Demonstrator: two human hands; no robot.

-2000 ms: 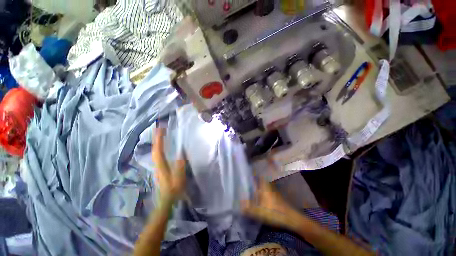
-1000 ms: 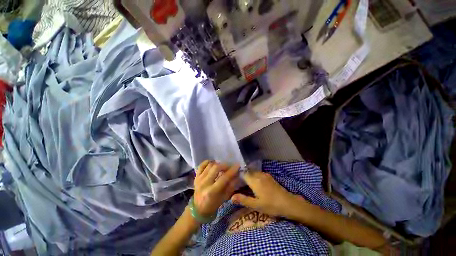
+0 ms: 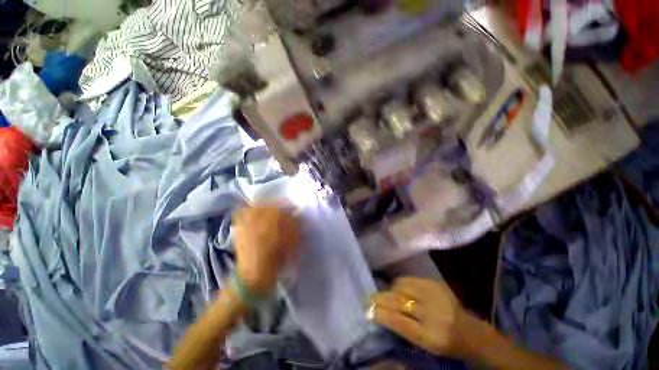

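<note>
A light blue-grey garment piece [image 3: 325, 264] runs from under the lit needle area [image 3: 318, 177] of the overlock machine [image 3: 278, 108] down to the lap. My left hand [image 3: 266, 242] is blurred, fingers curled, over the left part of the piece; whether it grips cloth is unclear. My right hand [image 3: 419, 314] is at the lower right edge of the piece, its fingers closed on that edge. It wears a ring.
A large heap of blue-grey cloth [image 3: 108, 217] lies on the left, with striped cloth [image 3: 166, 47] behind. Thread snips [image 3: 504, 119] and a tape measure [image 3: 531, 177] lie right of the machine. A box of blue-grey pieces [image 3: 578, 267] stands at right.
The view has shifted so the machine sits lower in the picture. My left hand has moved up the cloth toward the needles, away from my right hand. My right hand stays at the cloth's lower edge.
</note>
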